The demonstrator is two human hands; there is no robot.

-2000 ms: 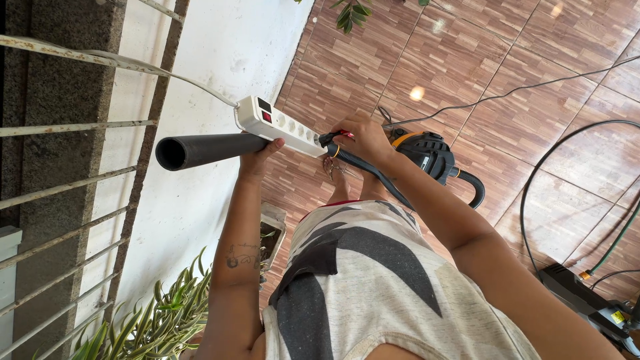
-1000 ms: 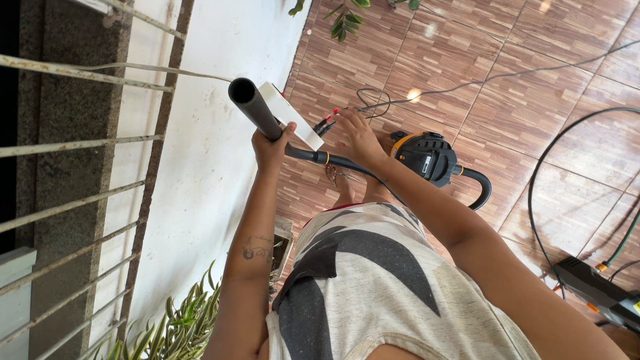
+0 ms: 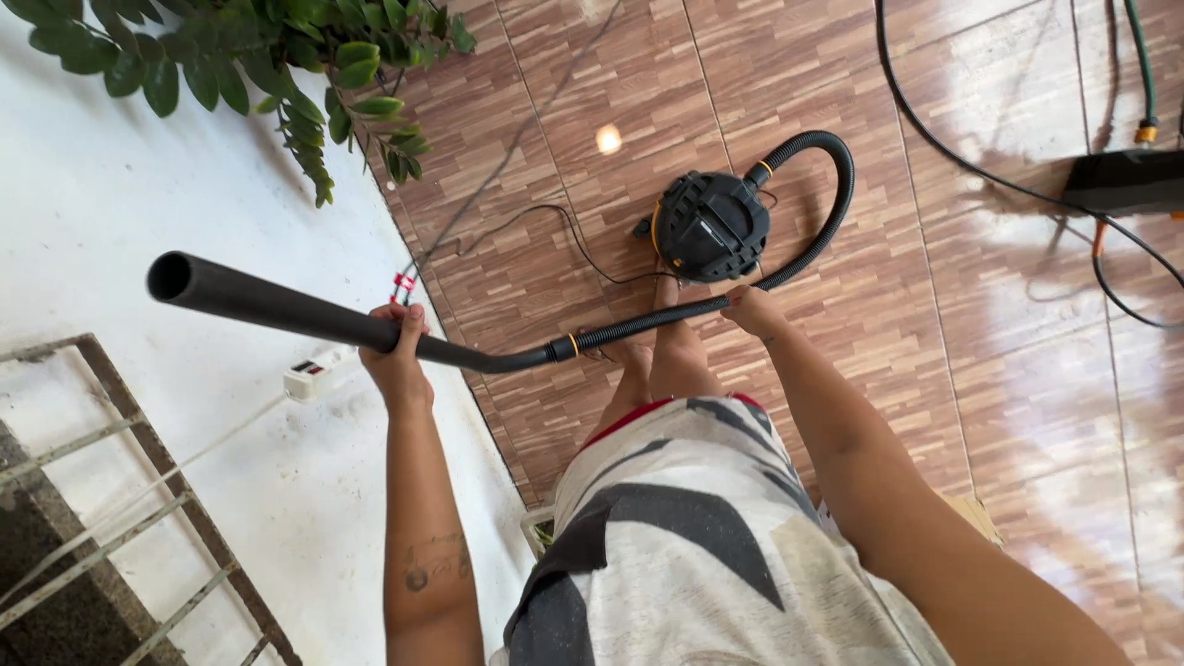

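Note:
My left hand [image 3: 396,356] is closed around a black plastic vacuum wand [image 3: 296,310], whose open end points to the upper left. The wand's bent end joins a ribbed black vacuum hose [image 3: 823,231] at a yellow ring. My right hand [image 3: 751,310] grips that hose farther along. The hose loops round to a black canister vacuum cleaner [image 3: 712,227] on the tiled floor by my feet. Beyond my left hand, a red and black plug [image 3: 402,287] with its cord is partly hidden. A white power strip [image 3: 314,377] is against the white wall, left of my left hand.
Leafy plants [image 3: 305,65] stand along the wall at the upper left. A metal railing [image 3: 166,462] is at the lower left. Thin cords cross the tiled floor [image 3: 814,74]. At the right lie a black hose [image 3: 962,157], a green hose [image 3: 1142,74] and a black machine [image 3: 1124,182].
My left hand still holds the wand but is away from the power strip it held with it two seconds ago. My right hand has moved from the plug and cord to the vacuum hose.

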